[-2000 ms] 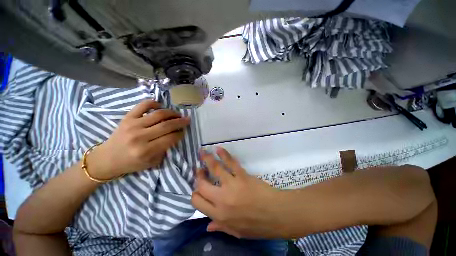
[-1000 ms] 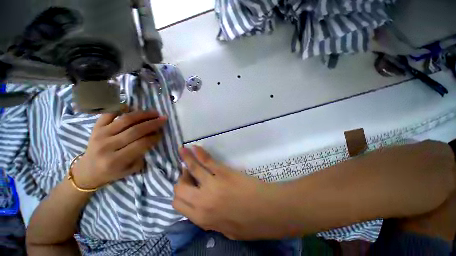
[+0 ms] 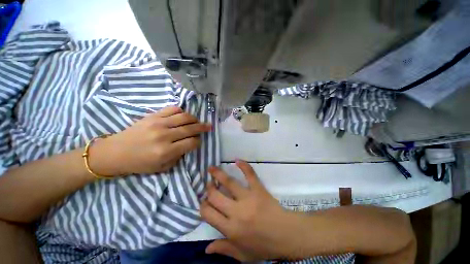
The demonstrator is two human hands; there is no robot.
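A grey-and-white striped garment (image 3: 129,206) spreads across the left and middle of the table. Its folded edge (image 3: 210,149) runs from the presser foot (image 3: 210,103) toward the lap. The needle tip cannot be made out. My left hand (image 3: 165,139), with a gold bangle, lies palm down on the cloth and presses it just in front of the foot. My right hand (image 3: 239,206) is at the fold's right side, nearer the lap, fingers spread, some fingertips touching the cloth. Whether it pinches any cloth cannot be told.
The machine head (image 3: 247,46) hangs over the top middle, with a cream knob (image 3: 255,122) below. Bunched striped pieces (image 3: 355,108) lie behind right. Dark snips (image 3: 394,162) lie far right. A tape strip (image 3: 304,203) with a brown square (image 3: 345,196) runs along the front. A blue basket (image 3: 7,20) shows top left.
The view has shifted and turned, so the machine head's front and the presser foot show more. Both hands keep nearly the same places on the cloth; my right hand's fingers are spread wider.
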